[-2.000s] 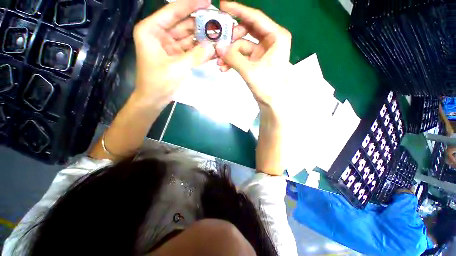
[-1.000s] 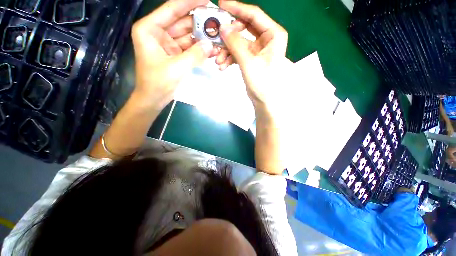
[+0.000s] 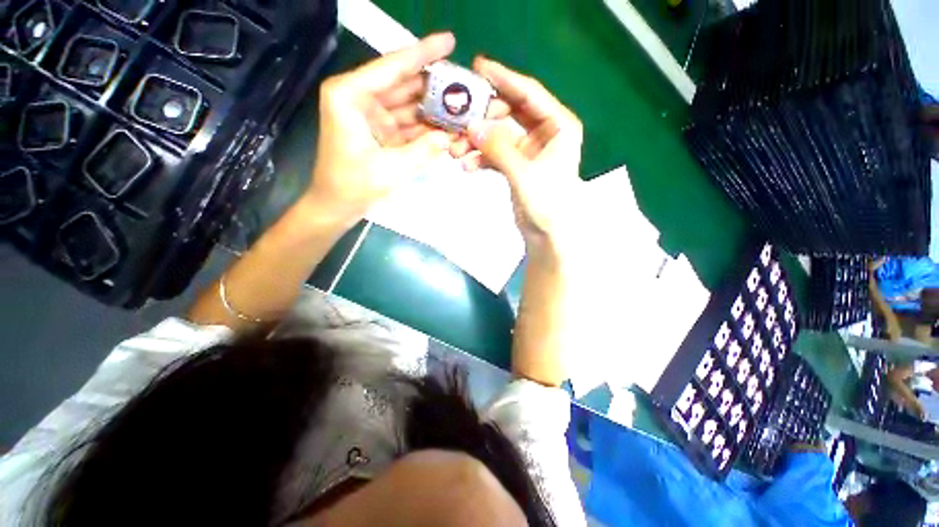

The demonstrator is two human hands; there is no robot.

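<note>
A small grey-silver squarish housing [image 3: 438, 107] with a round dark lens opening is held in the fingertips of both hands, above the bench at the upper middle. My left hand [image 3: 376, 129] grips its left side, with the thumb below it. My right hand [image 3: 530, 144] holds its right and lower edge with thumb and fingers. Both hands are bare. White sheets [image 3: 618, 299] lie loose and overlapping on the bench under and beside my right forearm, very bright and washed out. Any thin ring or film at the opening is too small to tell.
A glossy black blister tray [image 3: 196, 154] stands at the left. A black tray with rows of small white parts [image 3: 710, 355] lies at the right. Stacked black trays [image 3: 813, 134] rise at the upper right. A person's blue sleeve [image 3: 659, 479] is at the lower right.
The whole view has shifted and turned slightly. The housing looks a little tilted, and my right thumb has moved from beside the opening to the housing's lower edge. Both hands still hold it.
</note>
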